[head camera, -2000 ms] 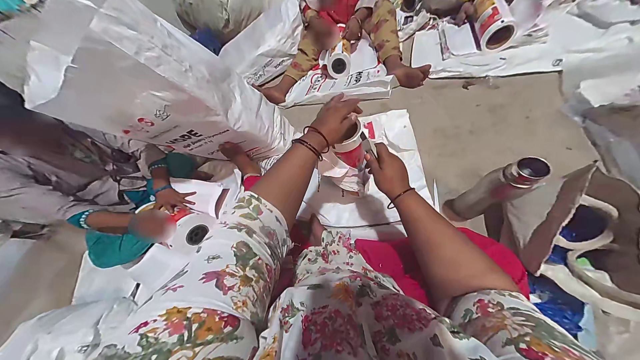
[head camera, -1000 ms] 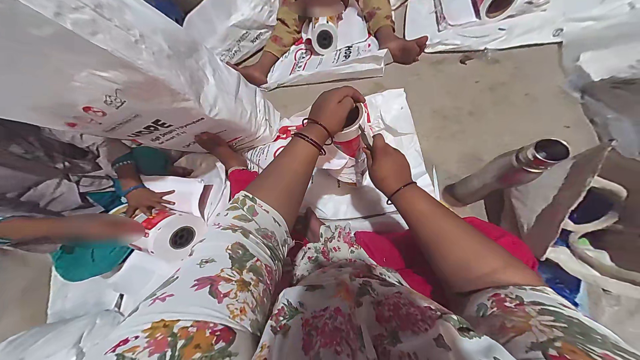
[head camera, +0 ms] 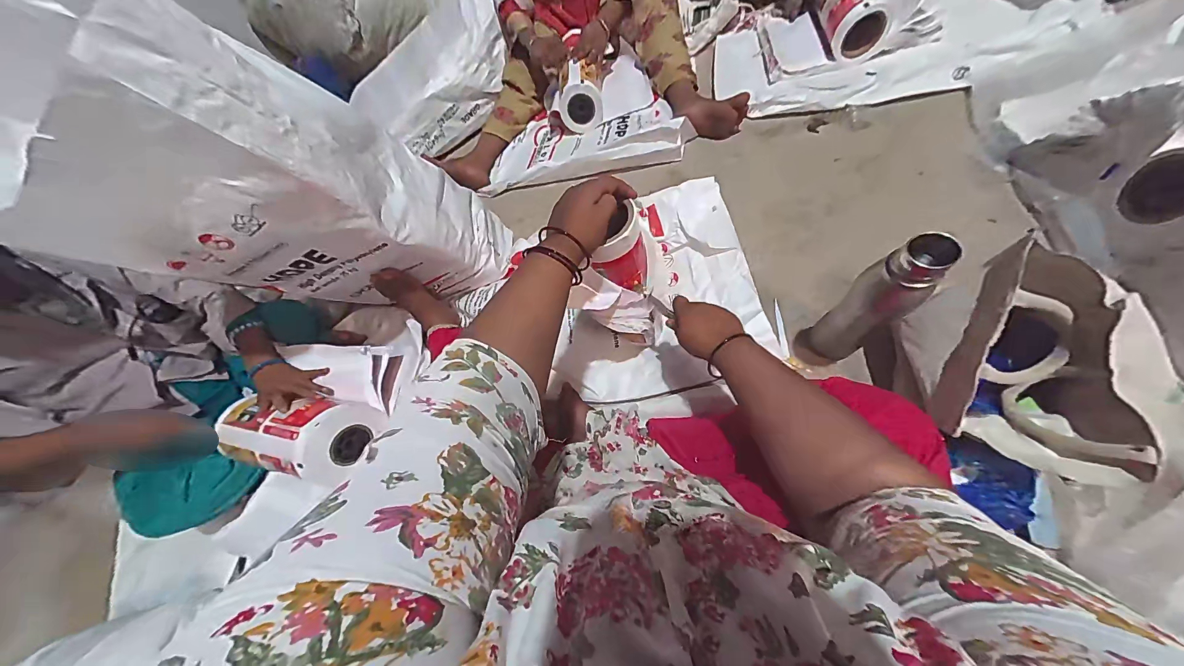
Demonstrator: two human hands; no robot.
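My left hand (head camera: 592, 217) grips the top end of a roll of printed red and white film (head camera: 625, 264), whose hollow core faces up toward me. Loose pale film or backing (head camera: 624, 310) hangs at the roll's lower side. Just right of and below the roll, my right hand (head camera: 698, 326) is closed around a small, thin tool or strip, mostly hidden by the fingers; its kind is unclear. Beneath both hands lies a flat white woven sack (head camera: 712, 250) bearing print.
At left a person's hand rests on another printed roll (head camera: 287, 435); a large white sack (head camera: 231, 166) stands behind. Ahead, another person holds a roll (head camera: 581, 106). A metal flask (head camera: 888, 287) and an open bag (head camera: 1091, 361) are at right.
My right hand has moved down and away from the roll, where it was close against its side. My left hand stays on the roll's top. The view has shifted slightly.
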